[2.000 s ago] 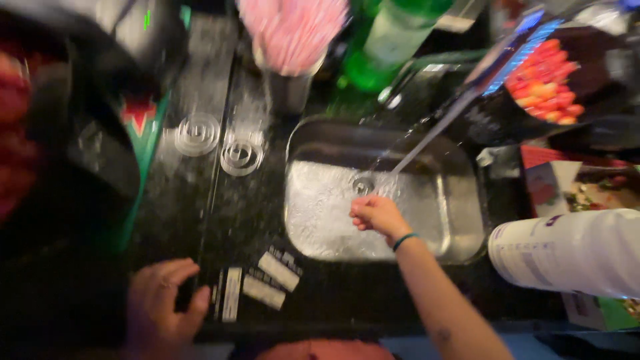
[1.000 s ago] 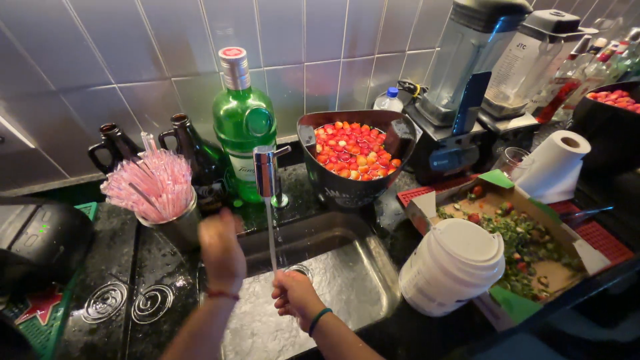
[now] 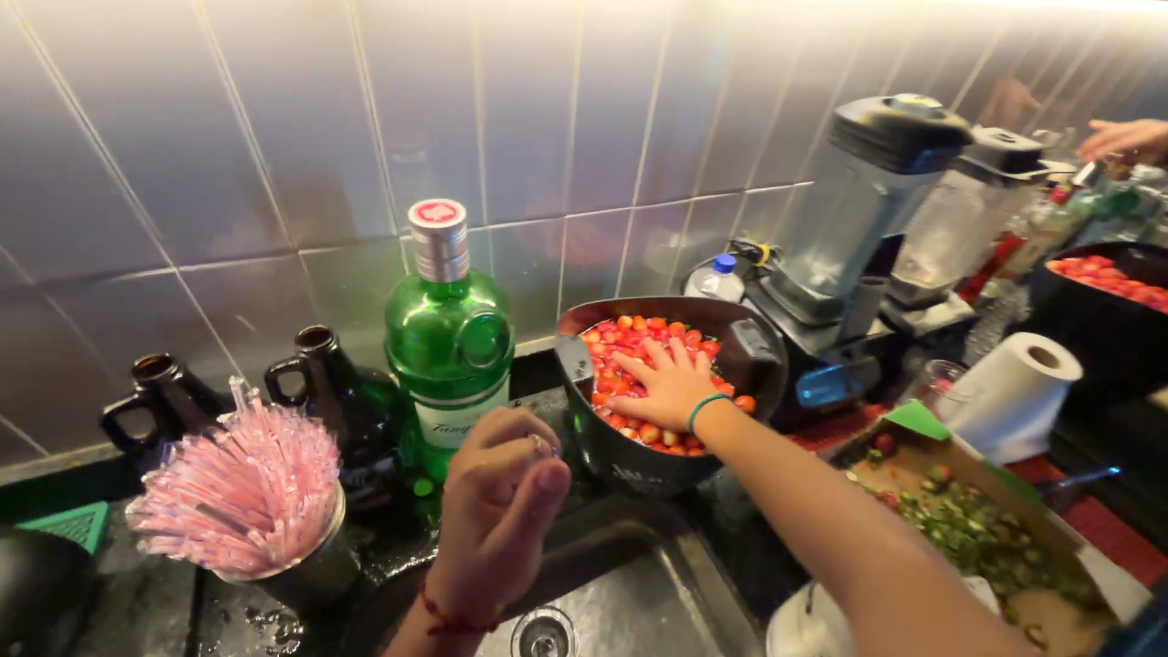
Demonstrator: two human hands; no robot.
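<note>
Spread over the hulled strawberries [image 3: 639, 433] in a black bucket [image 3: 620, 465], my right hand [image 3: 671, 388] rests palm down with its fingers apart, a green band on the wrist. The berries appear to sit in liquid. My left hand [image 3: 502, 497], a ring on a finger and a red bracelet at the wrist, is raised over the left of the metal sink [image 3: 630, 593] with its fingers curled; whether it holds anything is hidden. Just behind it stands a large green gin bottle [image 3: 447, 356]. The sink drain [image 3: 545, 634] shows below.
Wrapped pink straws [image 3: 246, 493] fill a cup at left, before two dark jugs [image 3: 169, 401] [image 3: 342, 411]. At right are blenders [image 3: 839, 210], a paper towel roll [image 3: 1022, 397], a box of strawberry tops [image 3: 985, 529] and a white tub [image 3: 803, 625]. Another person's hand [image 3: 1127, 139] shows at far right.
My right hand has moved from over the sink to the strawberries in the bucket. My left hand, by the counter's front edge at first, is now raised before the green bottle. The view has tilted up.
</note>
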